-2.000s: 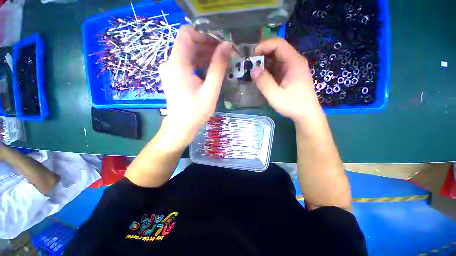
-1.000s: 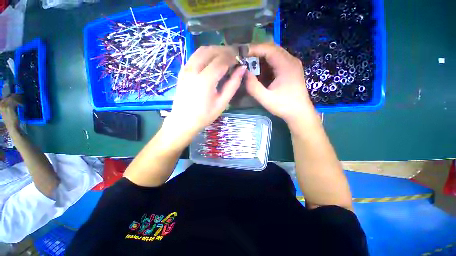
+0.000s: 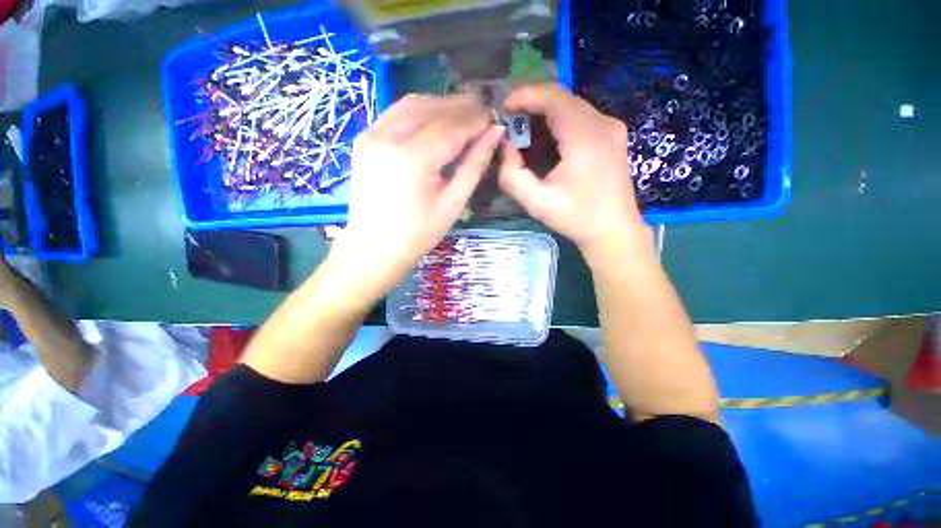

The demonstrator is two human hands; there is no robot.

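Observation:
My left hand [image 3: 418, 170] is at the press fixture [image 3: 519, 131], thumb and fingertips pinched together at its left side. A small pale bit shows at the fingertips, too small to name. My right hand [image 3: 573, 165] curves round the right side of the fixture, thumb and forefinger apart; whether its fingertips hold anything is hidden. The fixture is a small whitish-silver block with a dark opening, partly covered by my hands. The press head [image 3: 454, 31] is above it. The clear plastic box [image 3: 550, 294] with rows of red-and-white wired parts [image 3: 475, 284] is nearest my body.
The left blue bin [image 3: 175, 155] holds jumbled white-and-red parts. The right blue bin [image 3: 781, 134] holds dark and shiny rings. A black phone-like rectangle [image 3: 235, 258] lies below the left bin. A smaller blue bin [image 3: 91, 175] is at far left. Another person's arm [image 3: 46, 330] shows at the left.
My hands have come closer together over the fixture since the earliest frame. The whole view has shifted slightly. The other person's arm at the left reached toward the small bin and has drawn back.

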